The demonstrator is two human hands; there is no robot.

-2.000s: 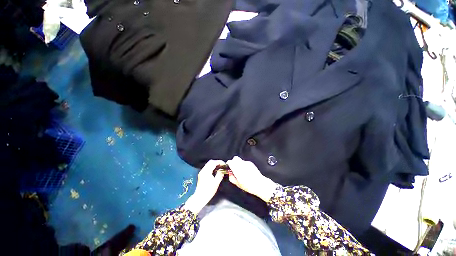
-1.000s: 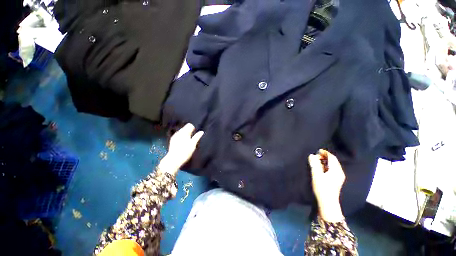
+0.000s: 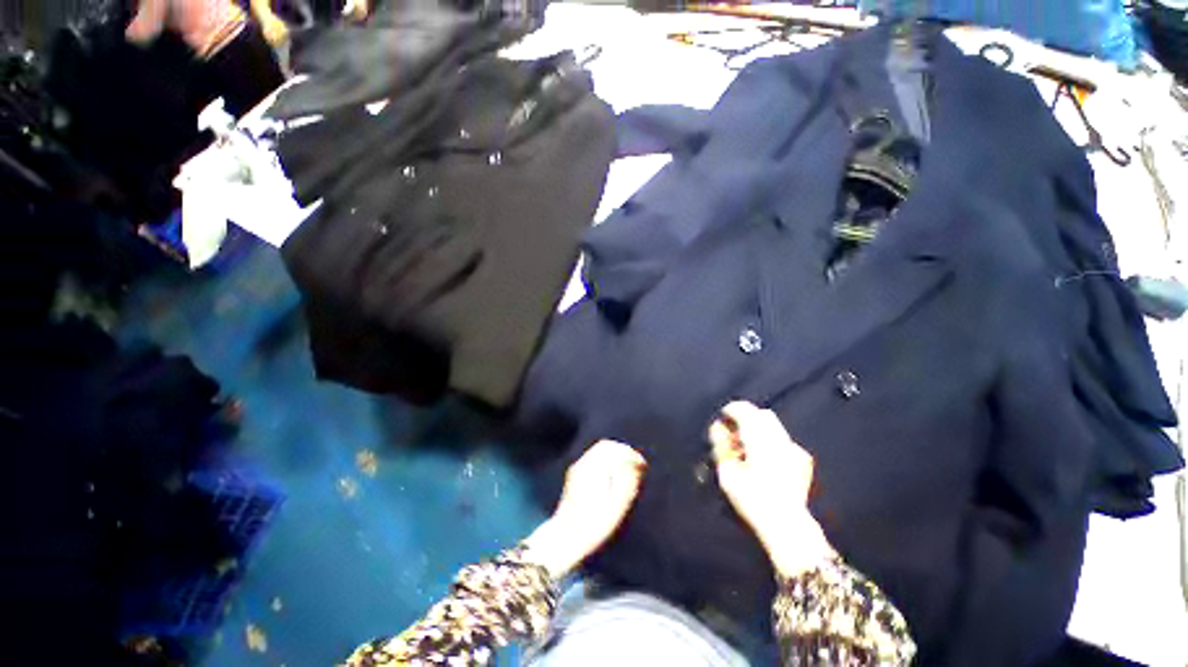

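Observation:
A navy double-breasted coat lies front up before me, collar away from me, with two shiny buttons in clear view. Striped dark lining shows in its neck opening. My left hand is over the coat's lower left front, fingers curled; whether it pinches cloth cannot be told. My right hand is over the coat's middle, closed around a small dark reddish thing, probably thread snips, mostly hidden in the fist.
A very dark brown coat lies at the left on the white table. Black hangers lie at the far right. Dark garments and a blue crate stand left on the blue floor. Part of a person shows at the top left.
My hands first parted from a joined hold near the coat's lower edge. Now both have moved closer together over the front, the right one leftward. The view has tilted up.

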